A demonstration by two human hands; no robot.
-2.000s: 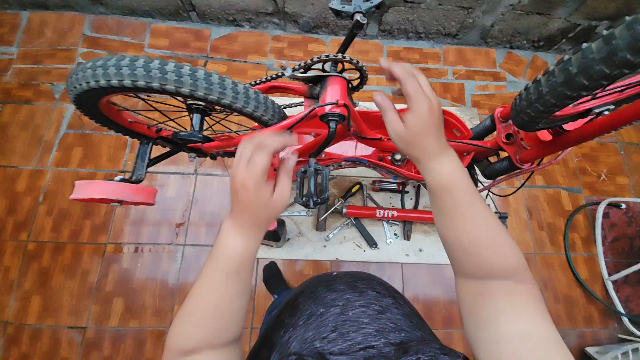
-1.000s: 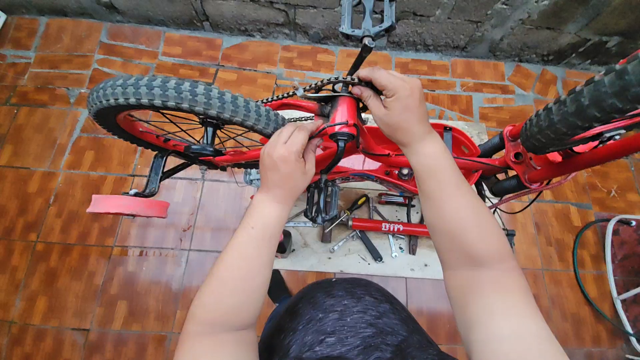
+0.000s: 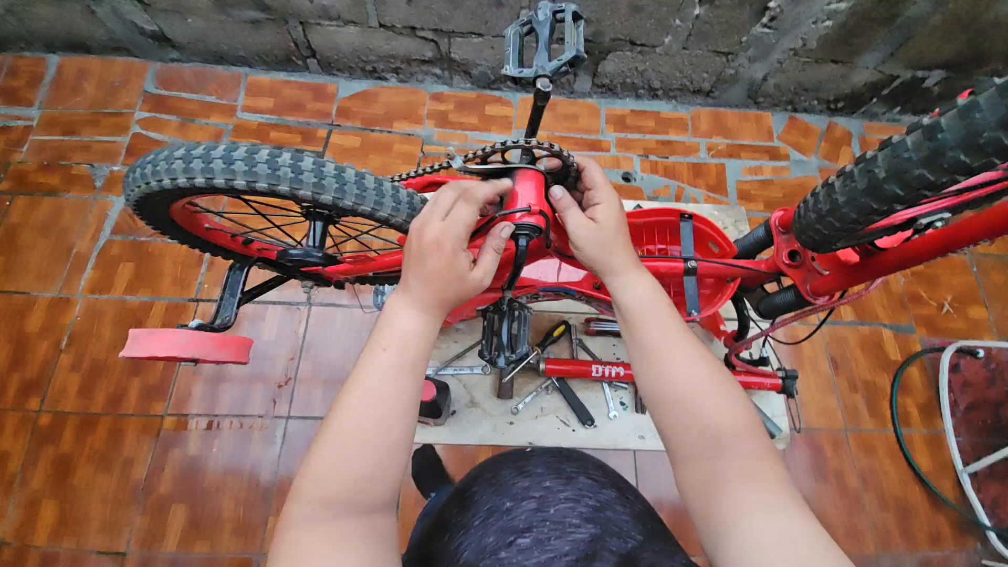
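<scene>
A red child's bicycle (image 3: 551,272) lies upside down across the view. My left hand (image 3: 457,236) is at the left side of its bottom bracket shell (image 3: 528,193), fingertips on or beside the frame. My right hand (image 3: 594,220) is at the other side, thumb and fingers at the edge of the chainring (image 3: 563,161); whether it grips the ring cannot be told. The chain (image 3: 433,168) runs toward the knobby rear wheel (image 3: 276,169). One pedal (image 3: 545,43) points to the wall, the other pedal (image 3: 505,335) toward the person's head.
Beneath the bicycle a pale board (image 3: 472,429) holds a screwdriver (image 3: 554,336), a combination wrench (image 3: 610,400), a red hand pump (image 3: 587,370) and other tools. A pink training wheel (image 3: 186,346) sticks out at left. A block wall (image 3: 394,39) stands behind; a white-framed object (image 3: 949,409) is at right.
Two seconds ago both hands were raised apart, off the crank area; one second ago they had come in to the bottom bracket and chainring. Now my right hand sits slightly lower beside the chainring.
</scene>
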